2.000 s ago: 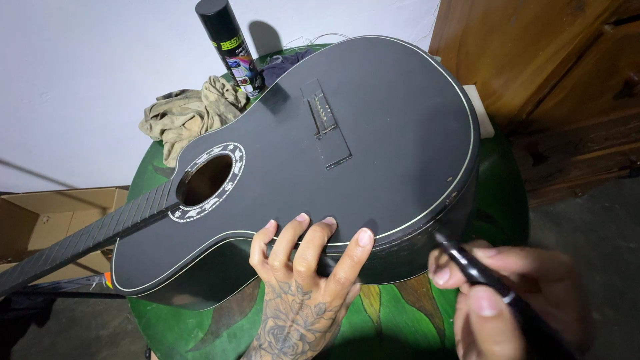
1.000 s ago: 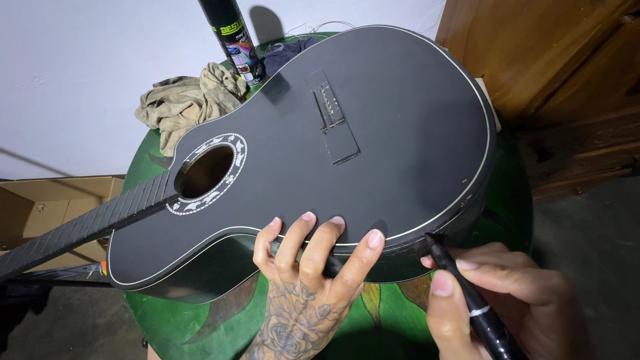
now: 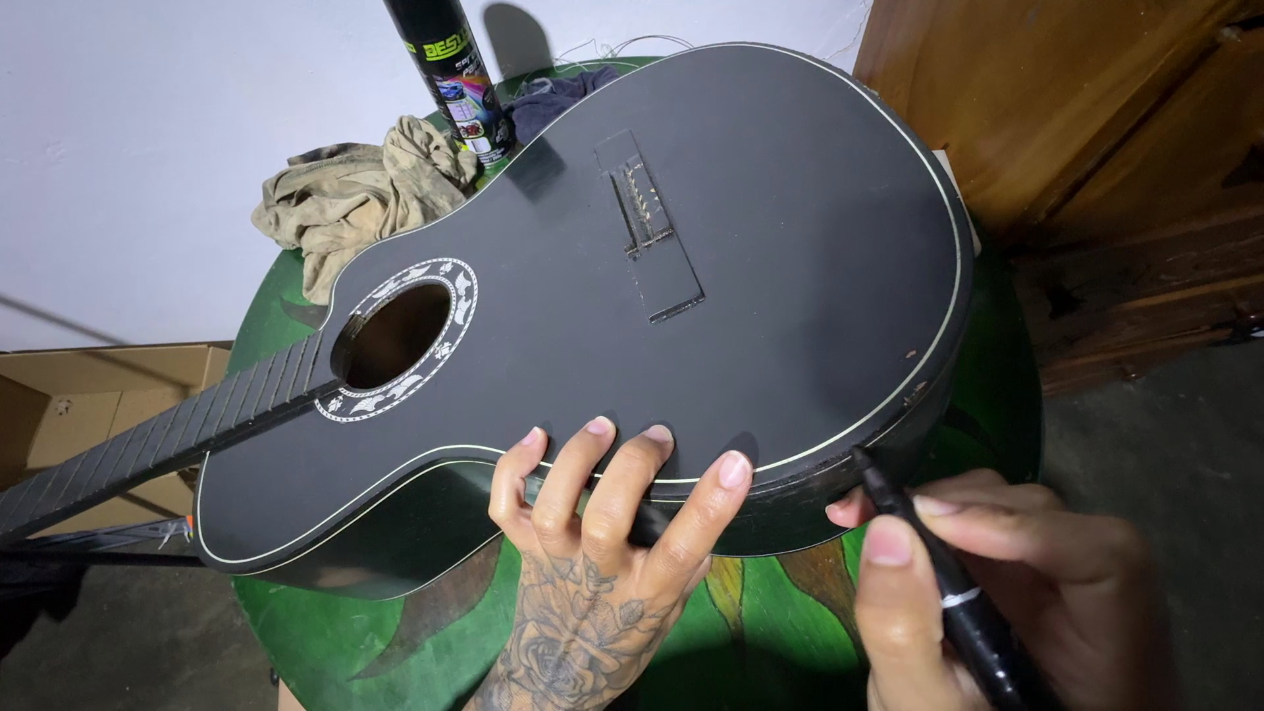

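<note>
A black acoustic guitar body [image 3: 790, 257] lies face up, without strings, its neck [image 3: 178, 434] pointing to the lower left. White binding lines its edge, and a decorated ring surrounds the soundhole [image 3: 395, 336]. At the bridge area [image 3: 647, 227] the surface is rough and marked. My left hand [image 3: 612, 543] rests over the near edge, fingertips on the top, with something dark partly hidden beneath the fingers. My right hand [image 3: 987, 573] grips a black marker pen [image 3: 953, 592], whose tip is at the rim of the lower bout. Small chips [image 3: 916, 392] show on that rim, farther along.
Under the guitar is a green painted round table [image 3: 444, 622]. A spray can [image 3: 459, 89], a stained beige cloth [image 3: 365, 193] and a dark cloth [image 3: 553, 99] sit behind the guitar. A cardboard box [image 3: 118, 370] is at left, wooden furniture [image 3: 1086, 148] at right.
Compared with two seconds ago, the pen tip has moved from just off the guitar's side to its rim. My left hand keeps its place on the near edge.
</note>
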